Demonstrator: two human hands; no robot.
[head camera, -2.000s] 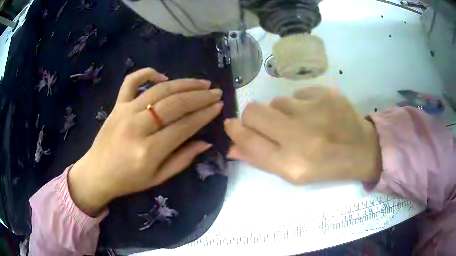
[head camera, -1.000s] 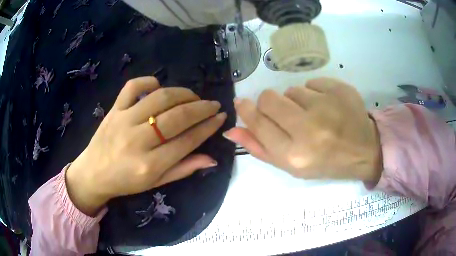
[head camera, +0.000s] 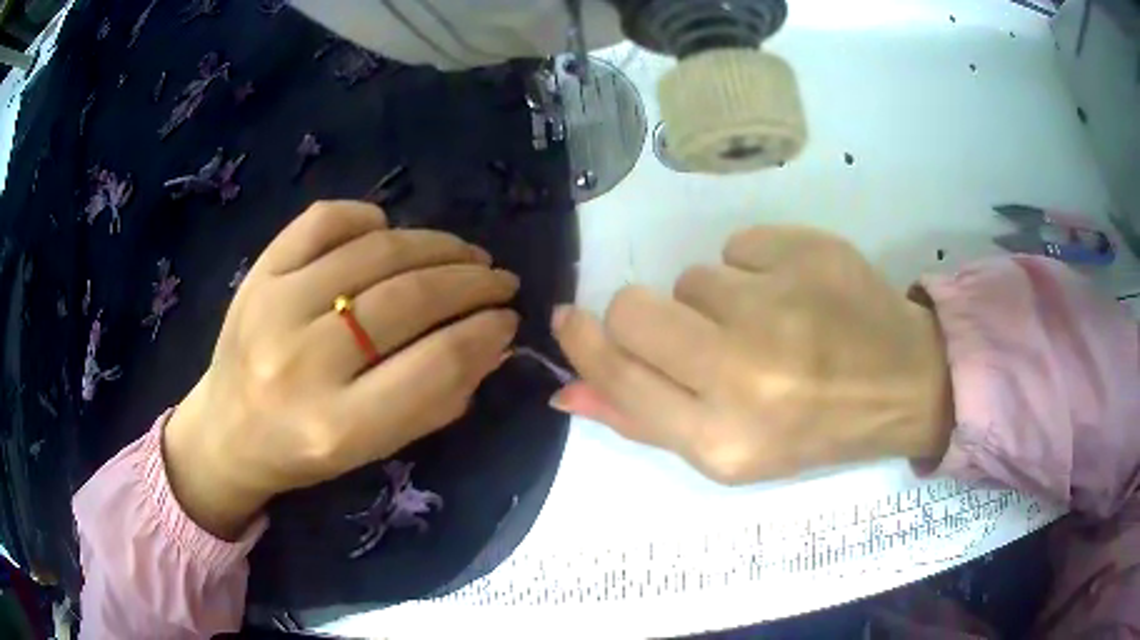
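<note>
The dark sheer panel (head camera: 475, 538) with purple tufts lies on the left of the table, its curved edge towards the right. Its upper part is beside the presser foot (head camera: 545, 110). My left hand (head camera: 350, 356) rests on the panel, fingers curled together, thumb hidden. A thin light purple strand (head camera: 545, 365), seemingly part of a tuft, runs from my left fingertips to my right hand (head camera: 763, 363). My right thumb and index finger pinch its other end at the panel's edge. The other right fingers are curled.
The machine head (head camera: 463, 28) hangs at the top, with a cream ribbed knob (head camera: 731, 115) above the table. The round needle plate (head camera: 610, 131) is below the head. Thread snips (head camera: 1056, 235) lie at the right. A printed scale (head camera: 750, 550) runs along the front.
My left fingers have curled in and drawn back left from the panel's edge. The purple strand now shows between the hands. My right hand has moved slightly towards the front since one second ago.
</note>
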